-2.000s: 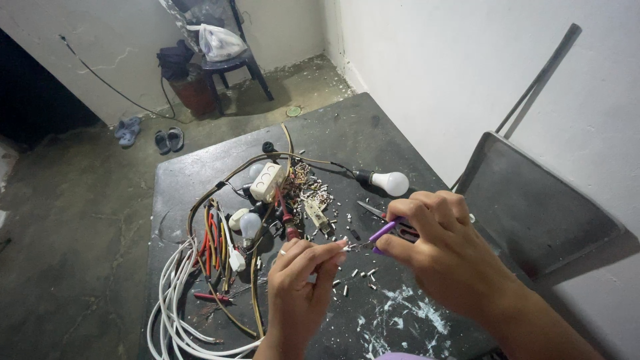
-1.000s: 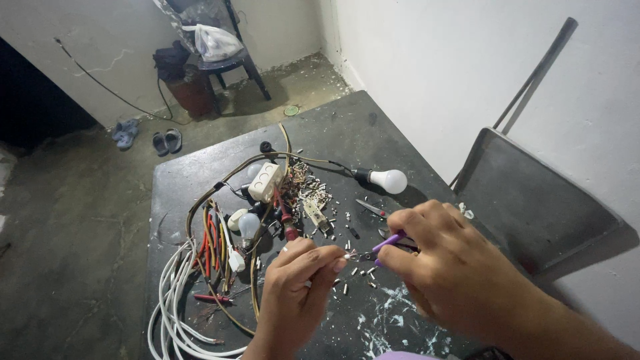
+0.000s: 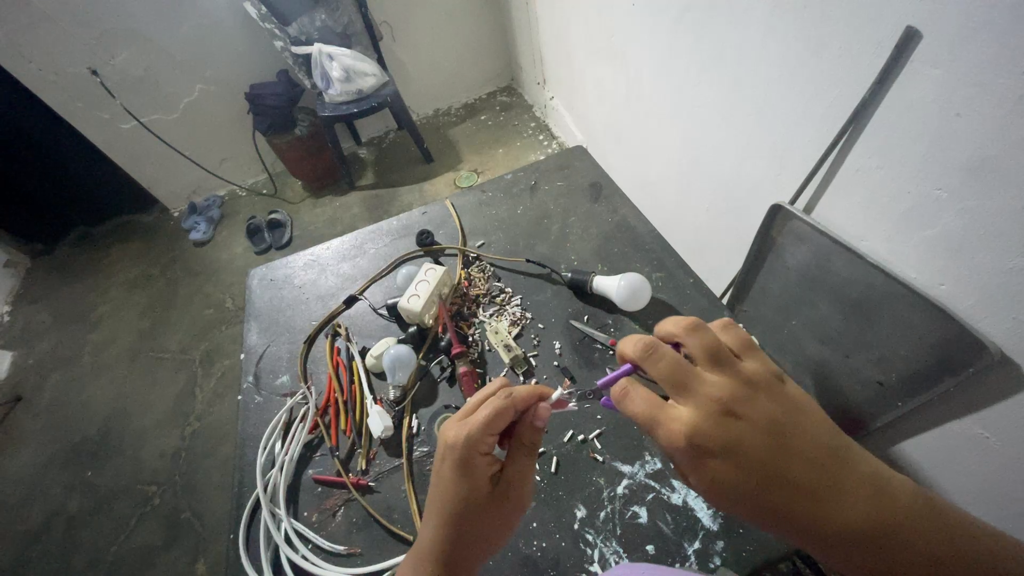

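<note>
My left hand (image 3: 488, 448) pinches the end of a white cable (image 3: 559, 395) between thumb and fingertips. From the right, my right hand (image 3: 696, 392) grips a small tool with purple handles (image 3: 614, 378), its metal jaws at the cable end; whether they bite the cable is too small to tell. Scissors (image 3: 594, 333) show one blade pointing left, beyond my right fingers. Cut bits of insulation (image 3: 500, 300) lie heaped past my left hand, beside an opened cream plastic fitting (image 3: 506, 346). A red-handled screwdriver (image 3: 465, 372) rests against the white outlet box (image 3: 426, 294).
A white LED bulb in a black socket (image 3: 622, 291) lies toward the right table edge. A clear bulb (image 3: 399, 365), coiled white cable (image 3: 276, 480) and colored wires (image 3: 340, 384) occupy the left. Beyond stand a chair (image 3: 360, 104) and a bucket (image 3: 308, 156); a grey panel (image 3: 848, 312) leans right.
</note>
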